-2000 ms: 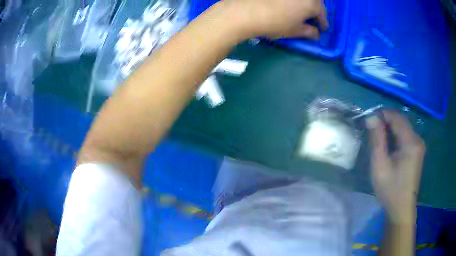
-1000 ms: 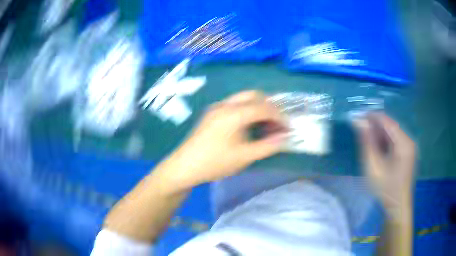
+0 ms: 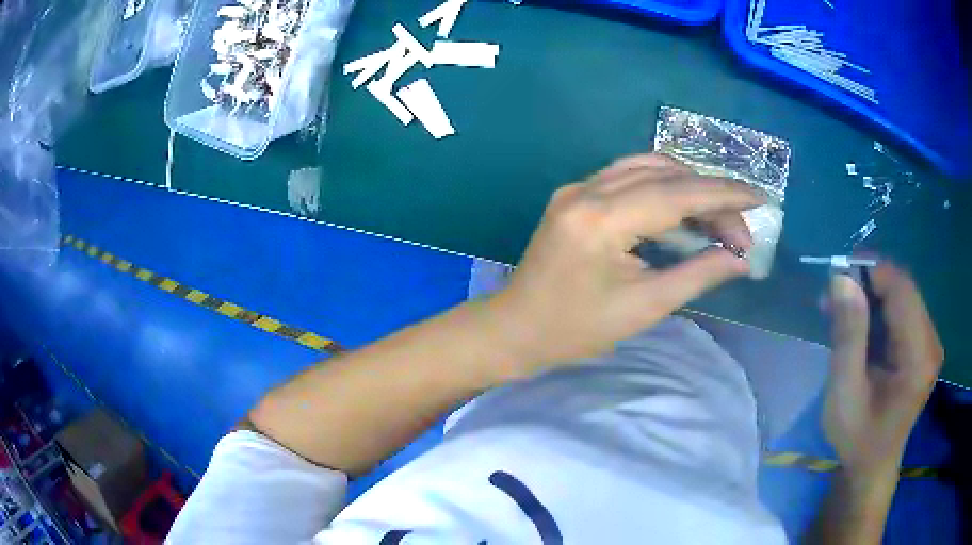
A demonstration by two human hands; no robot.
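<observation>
My left hand (image 3: 629,245) is over the left part of a small plastic bag (image 3: 725,149) with a silvery top and a white lower part. Its thumb and fingertips pinch a tiny dark metallic piece (image 3: 729,248). My right hand (image 3: 879,341), slightly blurred, is to the right of the bag. Its thumb and forefinger hold a short thin white stick (image 3: 842,261) with a small whitish block around it, level and pointing left. Something dark shows inside the right hand; I cannot tell what it is. The two held pieces are apart.
Small fine-leaded components (image 3: 876,192) lie scattered right of the bag. A blue tray (image 3: 917,138) holds thin white sticks (image 3: 810,55). White strips (image 3: 426,106) lie loose at upper middle. A clear tub (image 3: 240,138) of white and brownish pieces stands left, near clear bags (image 3: 27,181).
My left hand has come back from the left blue tray to the bag and now pinches a tiny piece. My right hand stays at the right with a thin stick. The view has shifted.
</observation>
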